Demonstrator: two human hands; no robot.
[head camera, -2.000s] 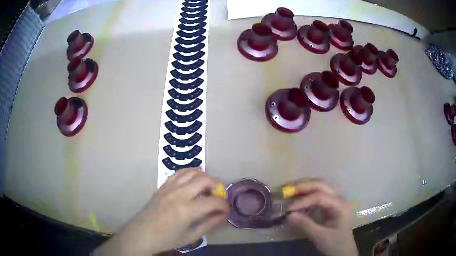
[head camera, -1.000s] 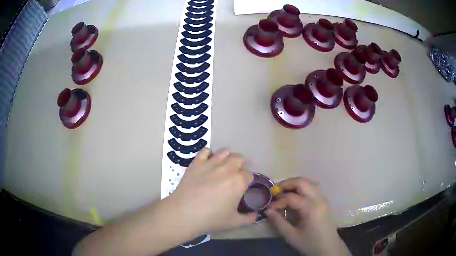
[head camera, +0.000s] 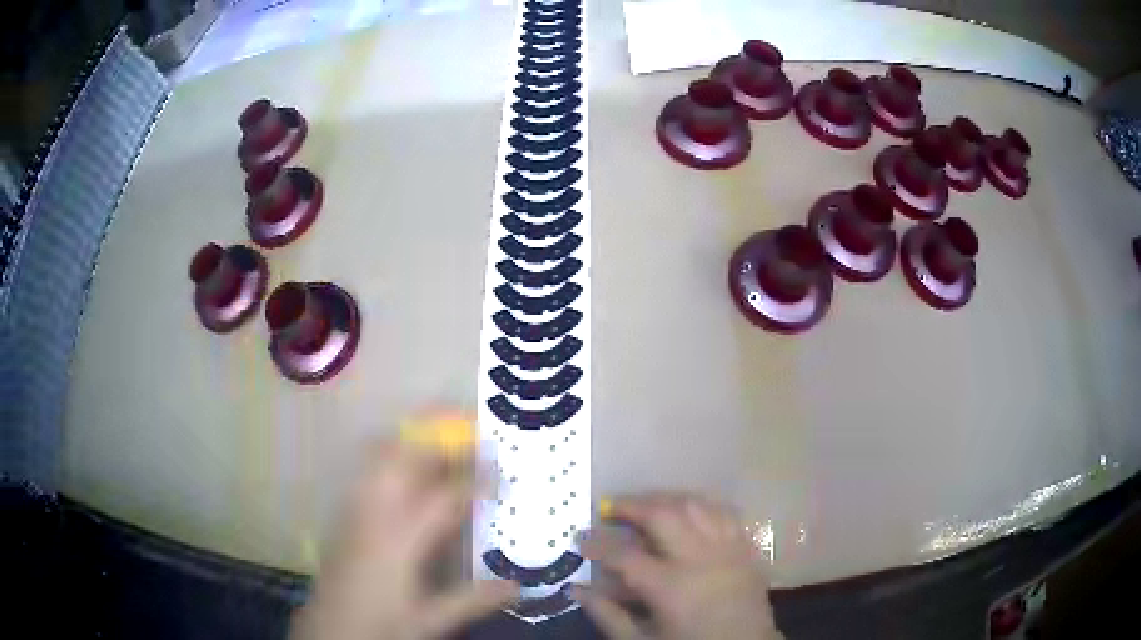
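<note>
A long white release liner strip (head camera: 534, 488) runs up the middle with a column of black curved pads (head camera: 538, 323). Below the column is a dotted stretch without pads, then a pad (head camera: 534, 566) near the strip's front end. My left hand (head camera: 400, 538) is blurred at the strip's left edge, yellow finger cots on, thumb and fingers apart. My right hand (head camera: 682, 563) is at the strip's right edge, fingers bent; its grip is unclear. Four dark-red flanged housings stand at the left, the nearest one (head camera: 315, 333) with black on its flange.
Several more dark-red housings (head camera: 782, 281) stand upright at the right and back right. A white sheet or panel (head camera: 851, 44) lies at the back. Grey ridged material (head camera: 75, 213) borders the left side. A silvery bag (head camera: 1121, 144) is cut off at the right edge.
The housing formerly between my hands now stands with the left group, making four. My hands have moved apart to either side of the strip's front end. The view has shifted, moving table items rightward.
</note>
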